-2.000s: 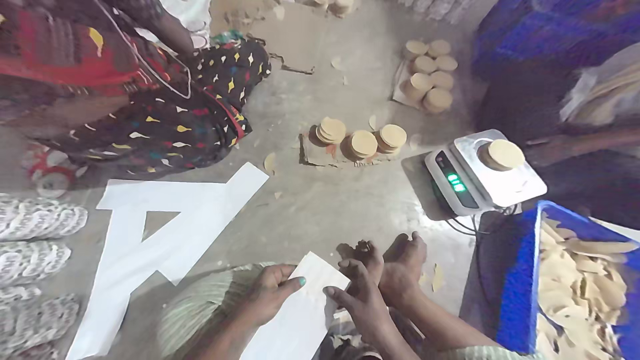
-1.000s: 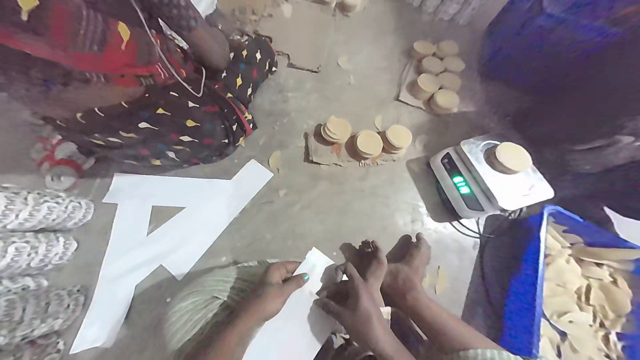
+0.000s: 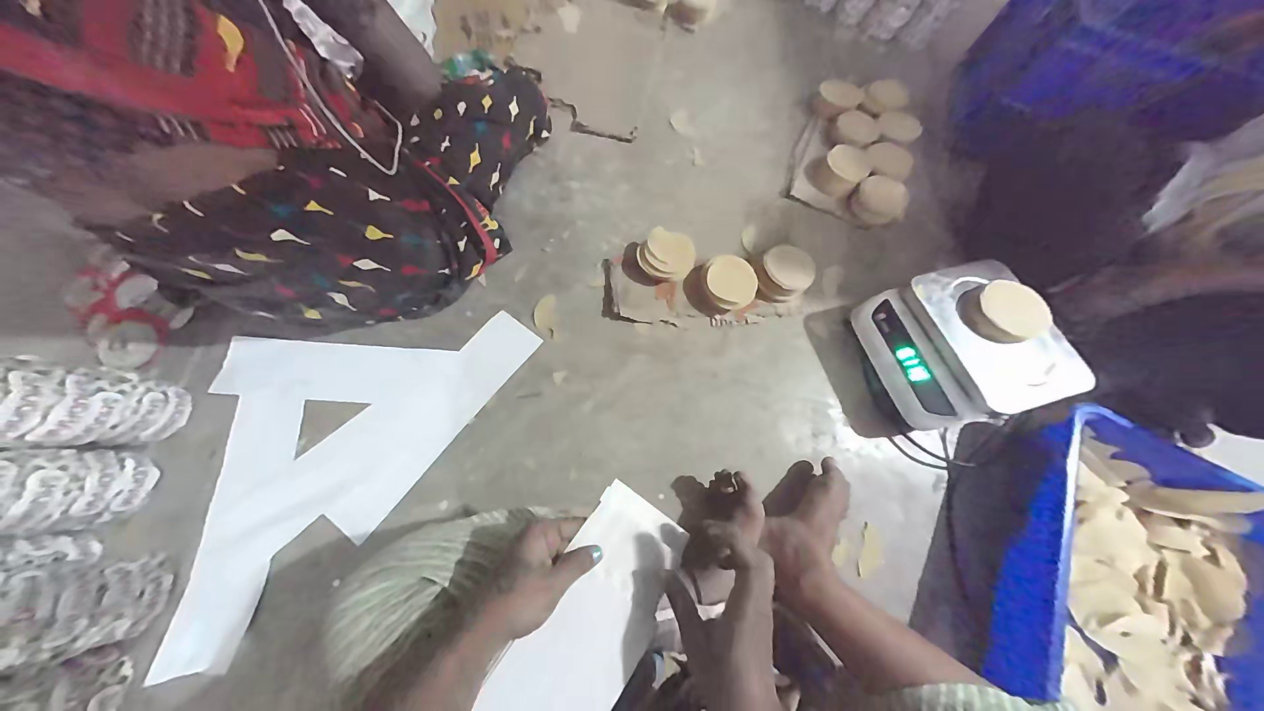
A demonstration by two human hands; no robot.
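Observation:
White paper sheets (image 3: 583, 612), apparently a thin stack, lie across my lap. My left hand (image 3: 543, 573) grips their left edge, the thumb with a painted nail on top. My right hand (image 3: 726, 592) is just right of the sheets, its fingers spread; whether it touches the edge is unclear. Bare feet (image 3: 805, 513) rest on the floor beyond it. To the left, white cut paper strips (image 3: 336, 434) lie joined or overlapping on the floor.
Round tan discs (image 3: 731, 282) stand in stacks on cardboard (image 3: 632, 301), with more stacks (image 3: 857, 158) behind. A digital scale (image 3: 973, 341) holds a disc stack (image 3: 1014, 310). A blue crate (image 3: 1032, 592) holds tan pieces. A person in patterned cloth (image 3: 346, 232) sits left; packed bundles (image 3: 79, 484) lie below.
My right hand has moved off the sheets toward their right side, its fingers now spread. My left hand still holds the sheets.

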